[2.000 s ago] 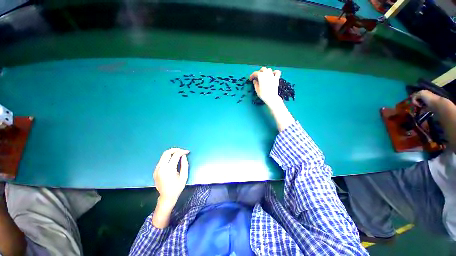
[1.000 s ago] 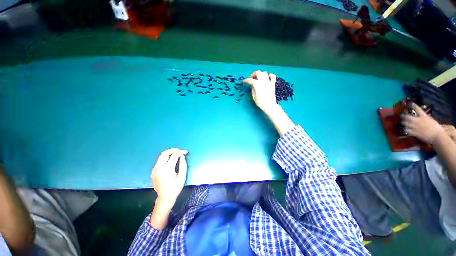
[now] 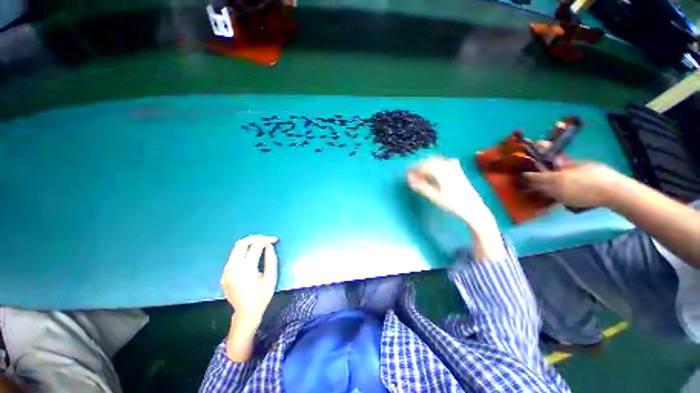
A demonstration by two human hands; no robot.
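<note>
Small black parts [image 3: 403, 133] lie on the green bench in a dense pile, with a scattered patch of them to its left. My right hand [image 3: 443, 184] is blurred in the air just below and right of the pile, fingers curled; whether it holds a part cannot be told. My left hand [image 3: 250, 272] rests at the bench's front edge, fingers curled and thumb near the fingertips; no part shows in it. An assembly fixture with an orange-red base plate [image 3: 513, 178] stands right of my right hand, with another person's hand on it.
A black ribbed tray [image 3: 662, 150] lies at the far right. Another fixture [image 3: 255, 37] stands on the dark green strip at the upper left, and one more [image 3: 562, 36] at the upper right. People sit on both sides of me.
My right hand has left the pile and moved down and right. The other person's hand and the fixture have moved left towards me. My left hand has barely moved.
</note>
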